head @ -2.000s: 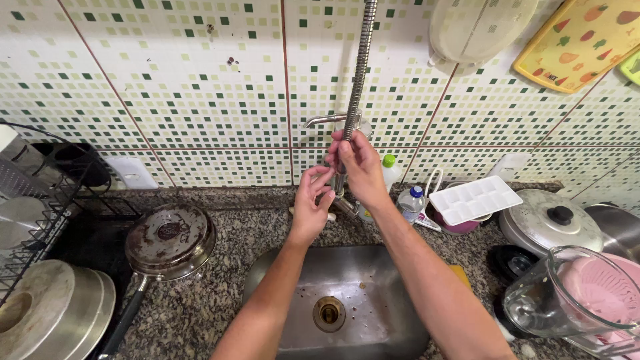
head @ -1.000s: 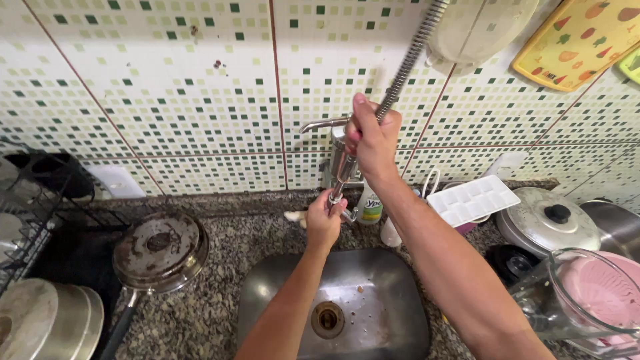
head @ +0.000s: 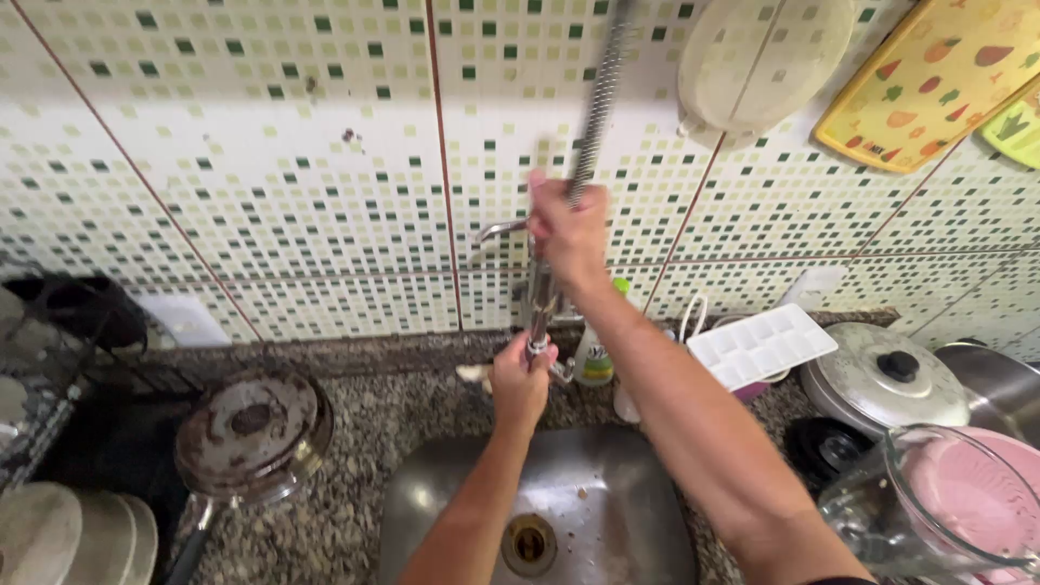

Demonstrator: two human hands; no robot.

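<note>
My right hand (head: 571, 231) is closed around the lower part of a spring-coil faucet hose (head: 603, 97), which rises past the top edge of the view and looks blurred. Below it, my left hand (head: 522, 378) grips the metal end of the faucet's lower pipe (head: 538, 329) close to the counter. A small metal lever (head: 501, 230) sticks out to the left beside my right hand. The faucet body between the hands is partly hidden by my right hand and wrist. Under my forearms lies the stainless steel sink (head: 601, 512) with its drain.
Left are a stained pan (head: 248, 422), stacked metal lids (head: 106, 532) and a dish rack (head: 41, 439). Right of the faucet are a detergent bottle (head: 595, 357), a white ice cube tray (head: 761, 345), a lidded pot (head: 886, 374) and a glass container (head: 861, 504). Cutting boards (head: 926, 89) hang on the tiled wall.
From two seconds ago, my left hand has moved down to the lower pipe and closed on it. Over the last second, the hose has swung from leaning right to more upright, with my right hand on it.
</note>
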